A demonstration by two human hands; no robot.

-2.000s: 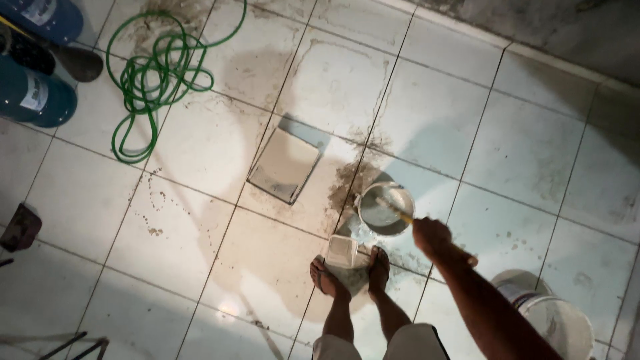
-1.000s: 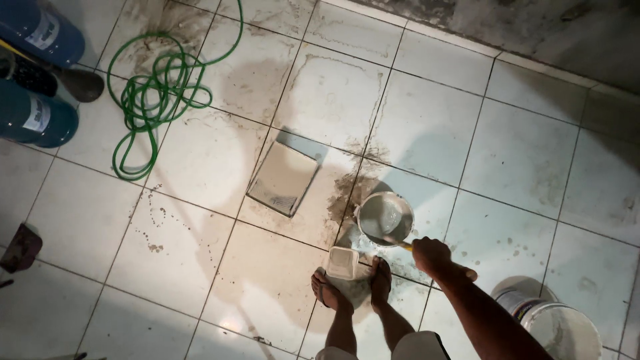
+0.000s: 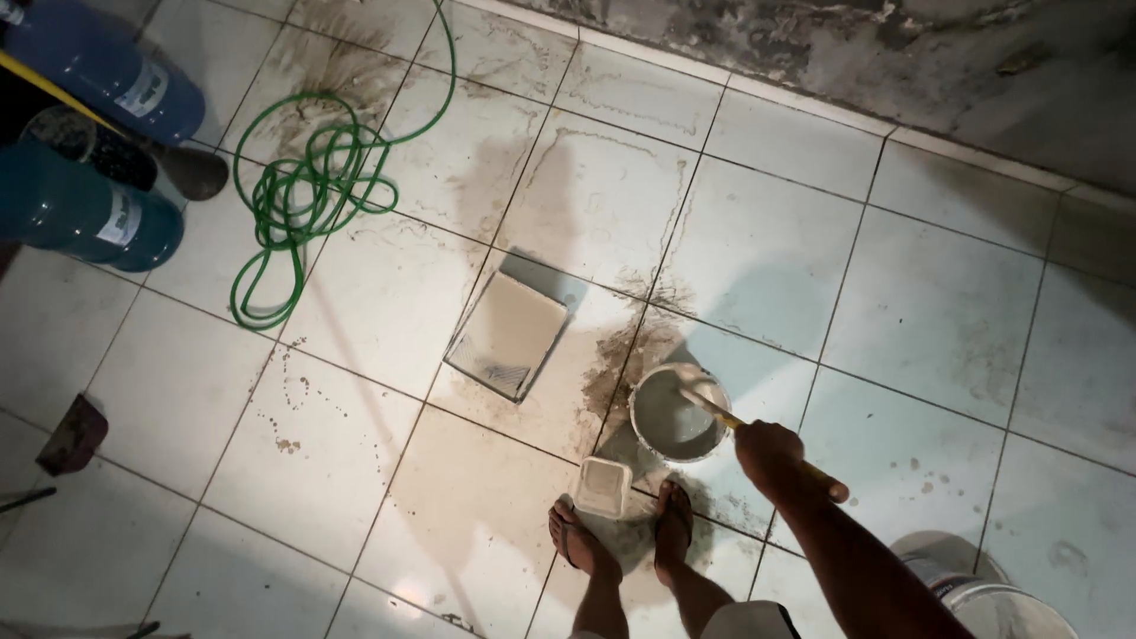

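My right hand [image 3: 770, 454] is closed around a wooden stick [image 3: 721, 413] whose pale, coated end dips into a bucket [image 3: 679, 444] of light grey liquid. The bucket stands on the tiled floor in front of my right foot. Between my sandalled feet and close to the bucket lies a small whitish square plastic container [image 3: 603, 487]. Farther forward and to the left, a paint tray [image 3: 517, 328] holds pale paint, with its ribbed slope partly showing. My left hand is out of the frame.
A tangled green hose [image 3: 311, 191] lies at upper left. Beside it are a blue water jug [image 3: 155, 93] and a teal water jug [image 3: 133, 222]. A dustpan [image 3: 75, 435] is at far left, another bucket [image 3: 998, 608] at lower right. A stained wall [image 3: 887, 62] bounds the floor.
The stick has shifted within the bucket as my right hand moved, still gripping it. The paint tray, hose and small container have stayed in place on the floor.
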